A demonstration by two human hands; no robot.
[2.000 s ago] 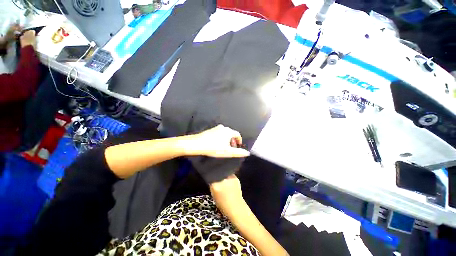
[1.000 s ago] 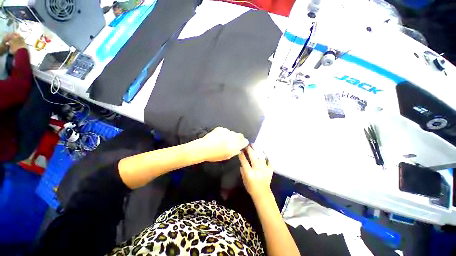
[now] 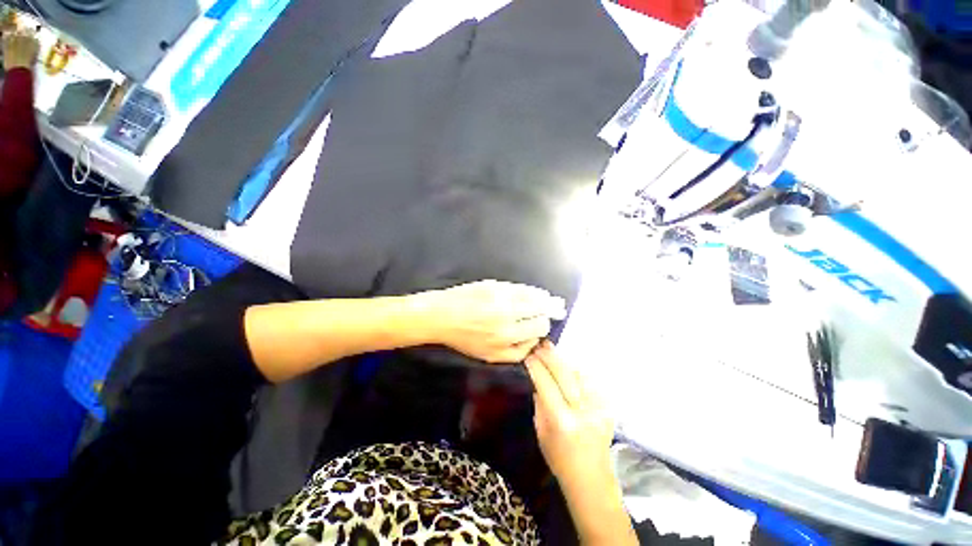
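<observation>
A large charcoal-grey cloth panel (image 3: 448, 181) lies on the white table and hangs over its front edge towards the lap. My left hand (image 3: 496, 320) is closed on the panel's near right edge. My right hand (image 3: 565, 400) touches the same edge just below it, fingertips together at the cloth. The sewing machine (image 3: 735, 149), white with a blue stripe and "JACK" lettering, stands to the right. Its needle area (image 3: 645, 219) is beside a bright lamp glare at the panel's right edge. The fingertips' exact hold is partly hidden.
A long dark strip (image 3: 266, 107) with blue at its edge lies at upper left. A thin dark pronged tool (image 3: 821, 373) and a phone (image 3: 898, 456) lie at right. A keypad (image 3: 135, 119), a blue crate (image 3: 101, 352) and another person's hand (image 3: 19, 49) are at left.
My right hand has come up from below the cloth to its edge beside my left hand. The cloth edge shows more openly along the table. The view has moved closer to the machine.
</observation>
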